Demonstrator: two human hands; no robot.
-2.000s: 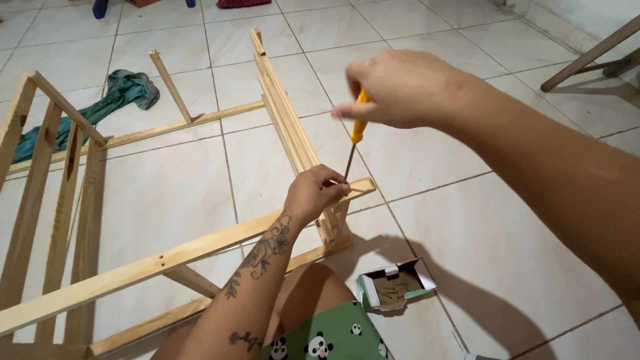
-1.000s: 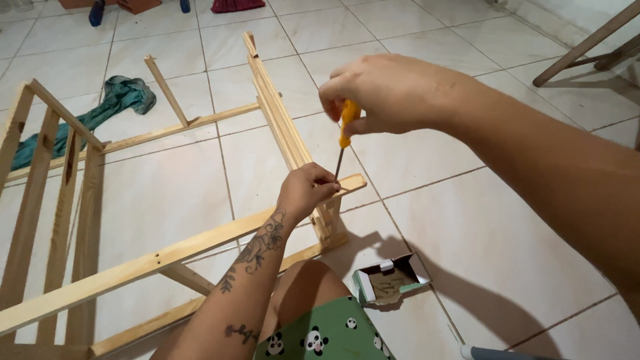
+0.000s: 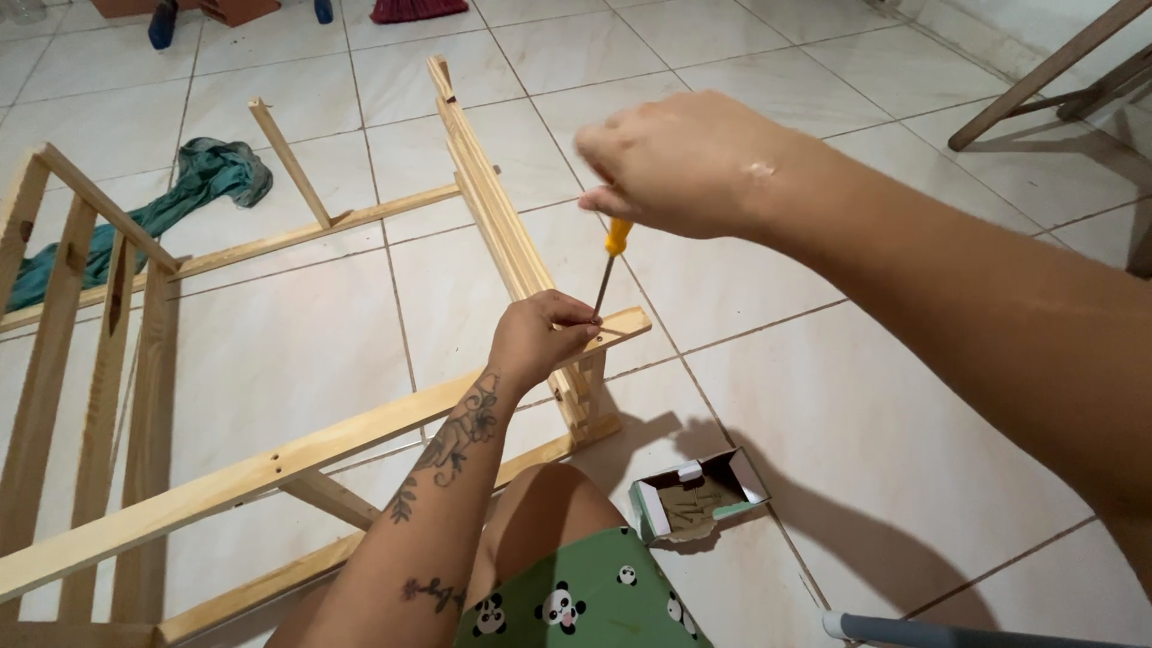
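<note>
My right hand [image 3: 688,166] is closed on the yellow handle of a screwdriver [image 3: 616,238], whose shaft slants down to the wooden rail [image 3: 360,438]. At the shaft's tip, near the rail's right end, the thumb and fingers of my left hand [image 3: 549,333] pinch what looks like a screw, mostly hidden by the fingertips. A dark hole shows in the wood beside them. The rail belongs to a slatted pine frame lying on the floor. Below my hands, an open cardboard box [image 3: 697,504] holds several screws.
Slats [image 3: 90,378] of the frame rise at the left, and a thin upright [image 3: 290,164] stands at the back. A green cloth [image 3: 202,193] lies over the far rail. Wooden legs [image 3: 1035,81] stand at the upper right, a grey tube [image 3: 900,630] lies at the lower right, and a broom head [image 3: 418,9] is behind.
My right hand has turned about the screwdriver handle, with its tip still at my left fingertips. My left hand has stayed at the rail's end.
</note>
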